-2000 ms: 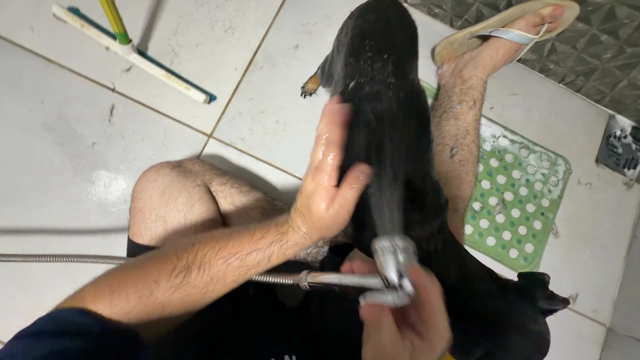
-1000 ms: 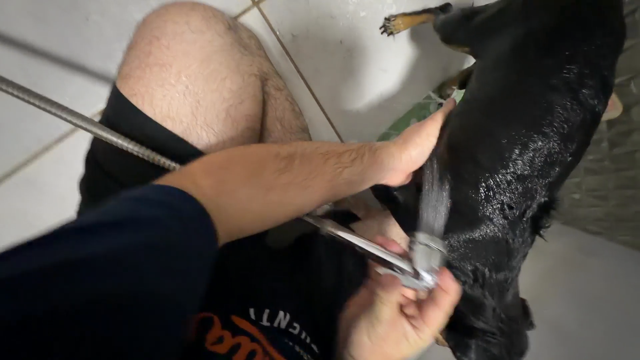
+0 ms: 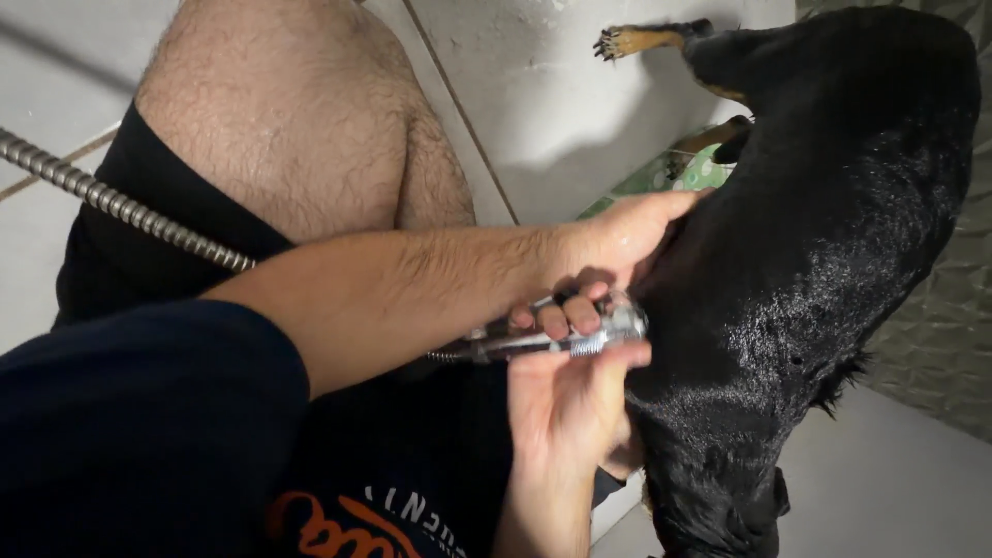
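Note:
A wet black dog with tan paws [image 3: 806, 232] stands at the right, its head low at the bottom edge. My left hand [image 3: 628, 232] reaches across and lies against the dog's side and underside, its fingertips partly hidden by the body. Just below it, my right hand [image 3: 573, 372] is wrapped around a chrome hand shower [image 3: 626, 322], whose head is close against the dog's side. A metal shower hose [image 3: 132, 205] comes in from the left and passes behind my left forearm.
My bare bent knee [image 3: 287, 108] fills the upper left. Light floor tiles [image 3: 535, 70] lie beyond it. Part of a green mat with white dots [image 3: 701, 167] shows under the dog. A textured wall [image 3: 922, 349] borders the right side.
The view has shifted a lot. My left hand has gone from the dog's back to its side and underside. The hand shower has moved in close against the dog; its spray showed earlier.

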